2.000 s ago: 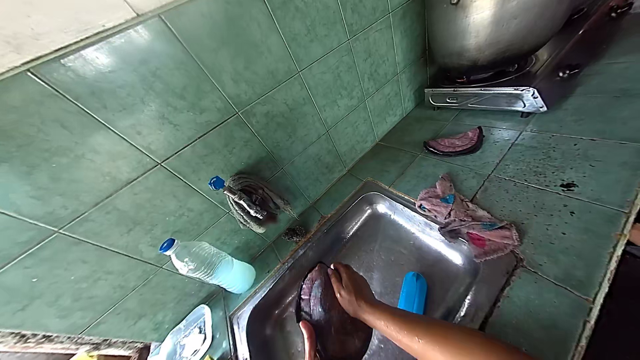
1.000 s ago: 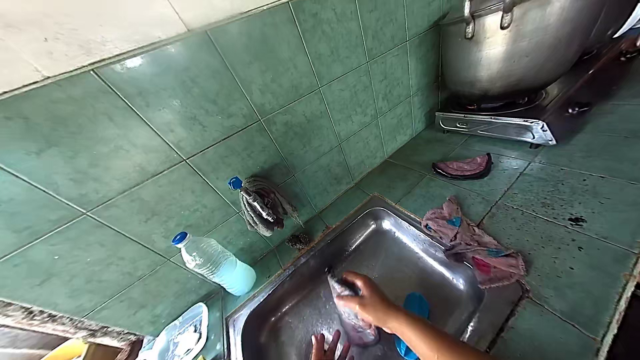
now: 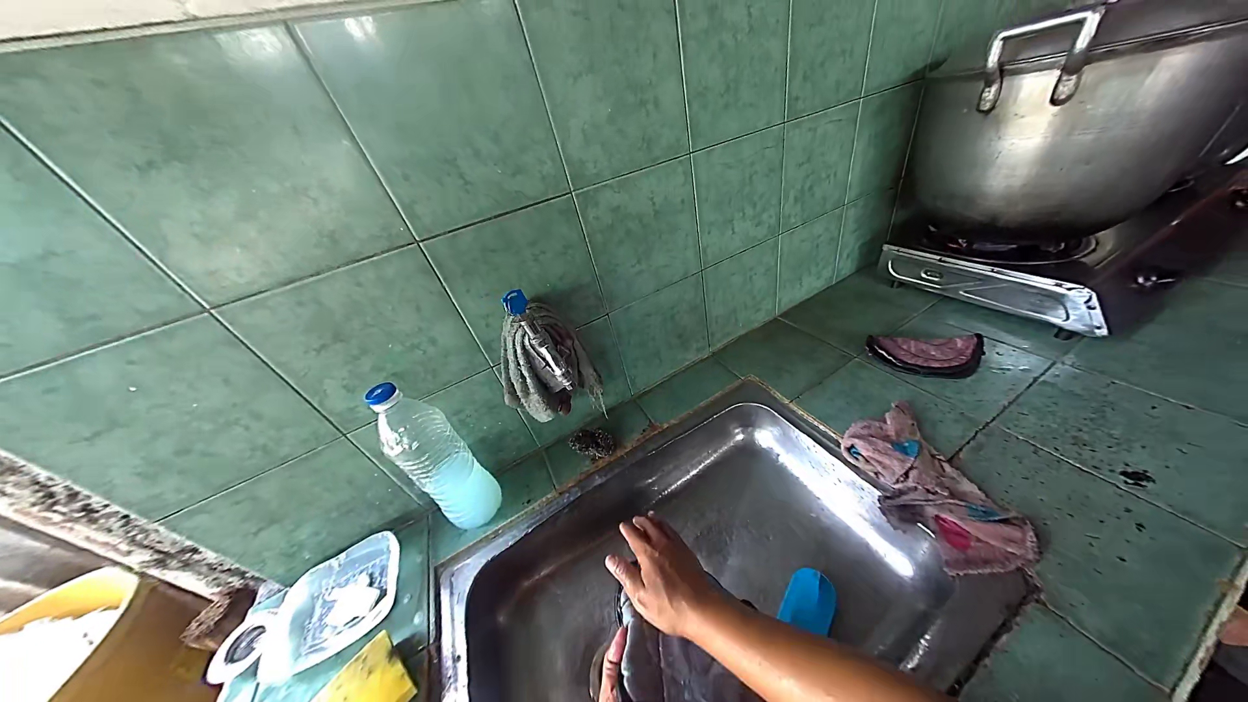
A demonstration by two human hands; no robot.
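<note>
My right hand rests over a dark cloth item in the metal sink, its fingers spread and raised at the tips. Only part of my left hand shows, at the bottom edge, touching the left side of the item; its grip cannot be told. A blue plastic object lies in the basin just beyond my right forearm. The tap, with a grey rag draped round it and a blue handle, sticks out of the wall above the sink's far side.
A bottle of pale blue liquid stands left of the sink, near a plastic tub and a yellow sponge. Right of the basin are a crumpled pink rag, a folded pad and a stove bearing a large pot.
The fingers of my right hand, closed on the item a second ago, are now spread over it. The item lies lower in the view. The view has shifted somewhat.
</note>
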